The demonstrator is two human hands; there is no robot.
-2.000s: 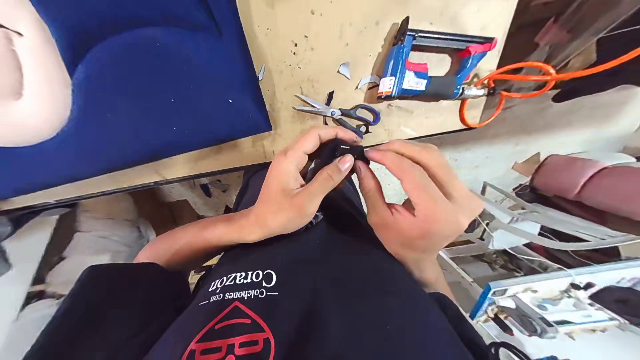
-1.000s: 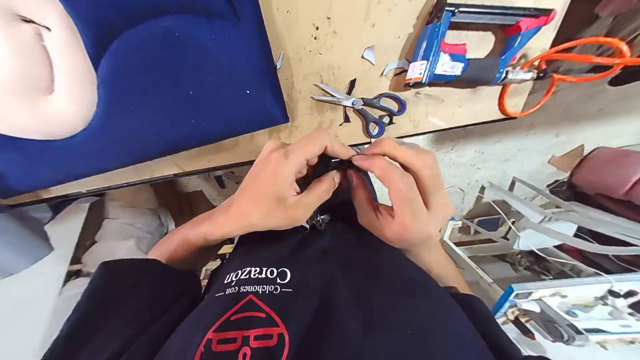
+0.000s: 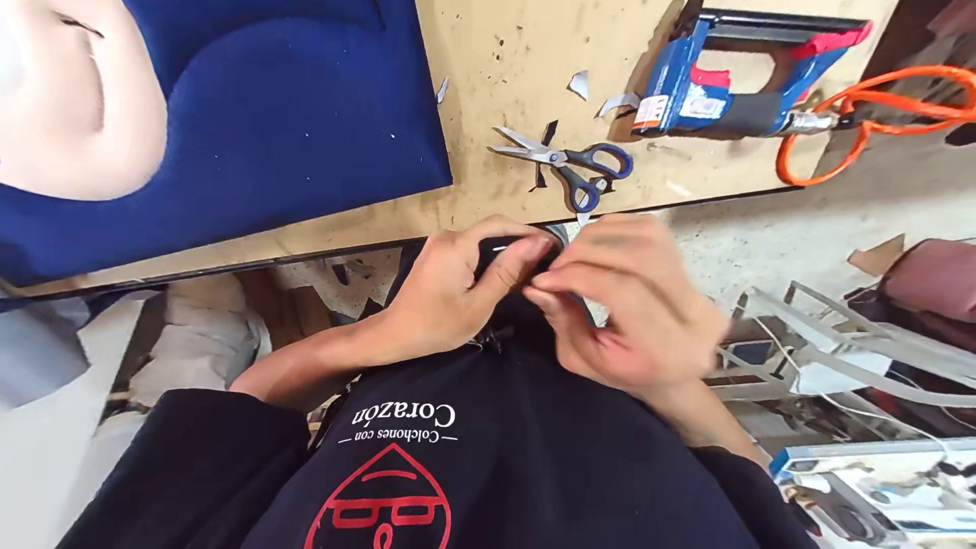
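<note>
My left hand (image 3: 457,286) pinches a small black piece (image 3: 496,250) with a short white mark on it, thumb on top, just below the table edge; fingers hide most of it. Close against it on the right is my right hand (image 3: 629,305), blurred, thumb and forefinger together at the dark material; whether they grip it I cannot tell. Scissors (image 3: 557,158) with dark blue and black handles lie on the table above my hands, blades slightly apart, over black scraps. A blue pneumatic stapler (image 3: 701,99) lies at the upper right, joined to an orange air hose (image 3: 862,137).
A blue fabric-covered panel (image 3: 305,137) with a beige padded shape (image 3: 84,107) covers the table's left part. Grey scraps (image 3: 579,84) lie on the wooden tabletop (image 3: 503,46). Metal frames (image 3: 823,328) and a pink roll (image 3: 934,278) stand at the right, beyond the table edge.
My right hand has shifted slightly away from my left, where the fingertips of both were together one second ago. The scissors and stapler remain on the table.
</note>
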